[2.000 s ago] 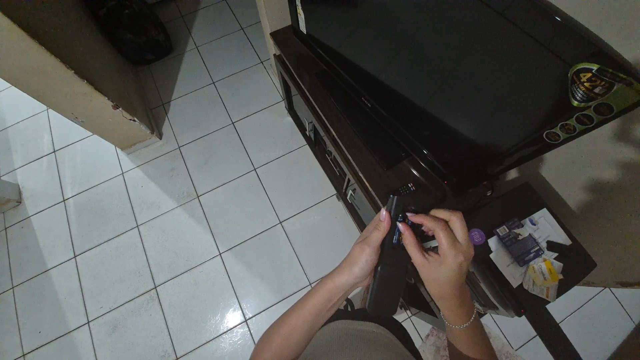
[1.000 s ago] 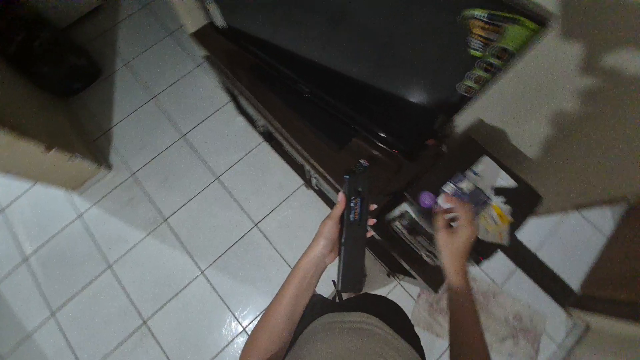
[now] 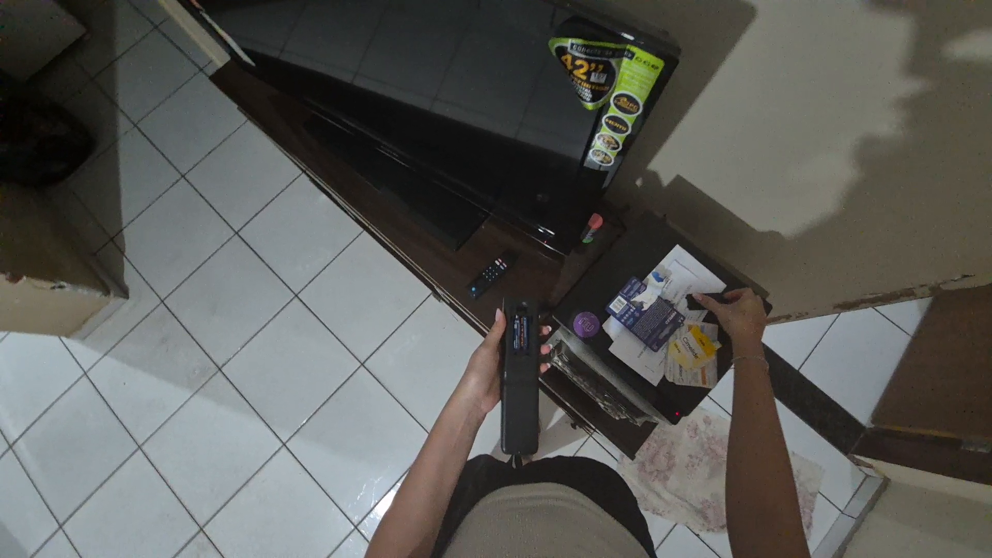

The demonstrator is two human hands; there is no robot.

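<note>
My left hand (image 3: 487, 360) holds a long black device (image 3: 520, 411), back side up, in front of my body. Its battery compartment is uncovered, with batteries (image 3: 521, 332) lying inside. Over the dark cabinet top to the right, my right hand (image 3: 738, 316) pinches a small black piece (image 3: 701, 303), perhaps a cover, above the papers. Beside it lie a blue printed card pack (image 3: 645, 314), white papers (image 3: 686, 271) and a yellow and white medicine box (image 3: 692, 346). A round purple item (image 3: 586, 325) sits at the cabinet's near left edge.
A black remote control (image 3: 491, 275) lies on the dark wooden TV stand (image 3: 434, 263), below a large television (image 3: 434, 77). A small red and green item (image 3: 592, 228) stands by the television's corner. A patterned cloth (image 3: 697, 465) covers floor tiles. A wall corner (image 3: 54, 271) juts in at left.
My right hand has left the black device and moved right to the papers on the cabinet. My left hand still holds the device. The view has shifted.
</note>
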